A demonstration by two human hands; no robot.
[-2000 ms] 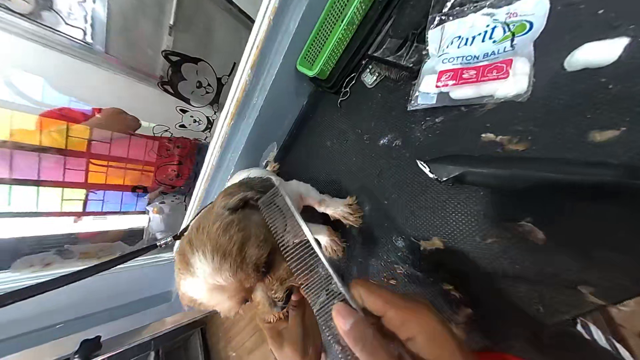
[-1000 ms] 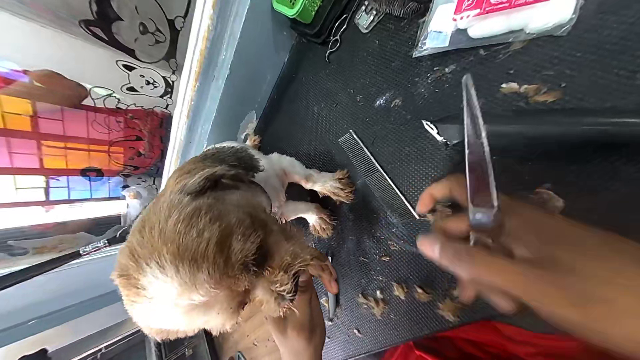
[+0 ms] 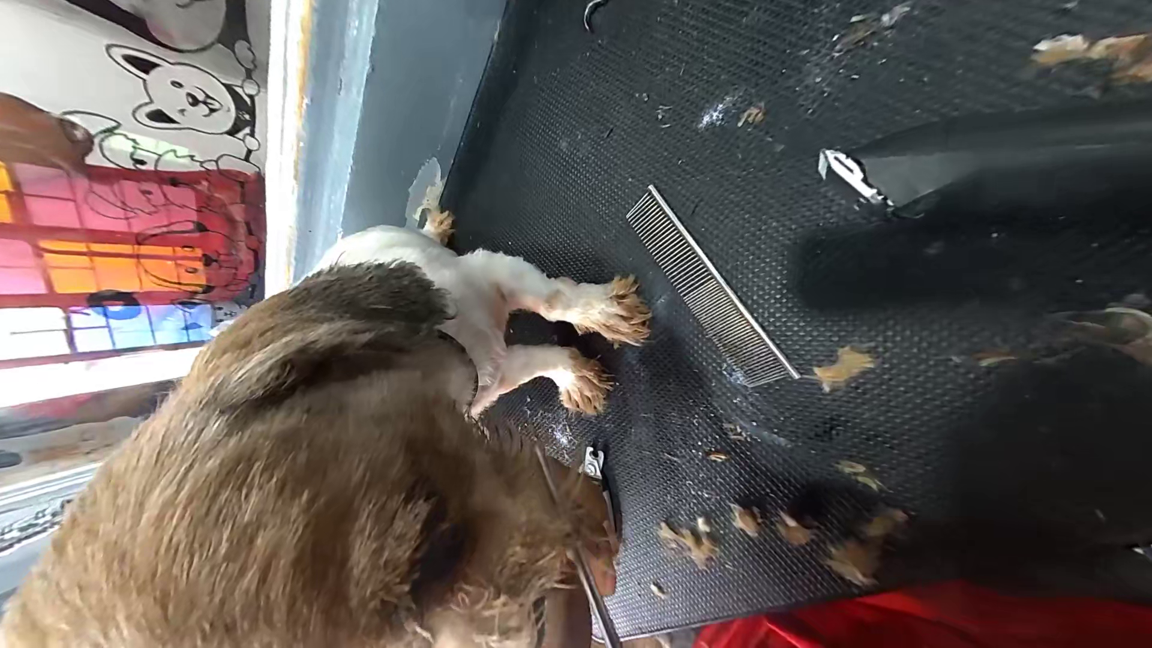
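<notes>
A brown and white dog [image 3: 297,450] is on a black textured mat, its large head at the lower left and its clipped white front legs reaching right. My left hand [image 3: 589,531], partly hidden by the fur, holds the muzzle from behind. Across the muzzle fur lies a thin metal scissor blade [image 3: 580,562], running out of the bottom edge. The handles and my right hand are out of view. A steel grooming comb [image 3: 711,288] lies flat on the mat, right of the paws.
Black hair clippers [image 3: 972,171] lie at the upper right. A small metal-tipped tool [image 3: 596,463] is beside my left hand. Fur tufts [image 3: 688,543] are scattered over the mat [image 3: 558,162]. A grey wall edge [image 3: 409,108] borders it on the left; red cloth [image 3: 918,616] is at the bottom right.
My right hand held the comb, then held scissors with the comb down on the mat. That hand has left the view, and a scissor blade now crosses the muzzle fur. The view is closer to the dog.
</notes>
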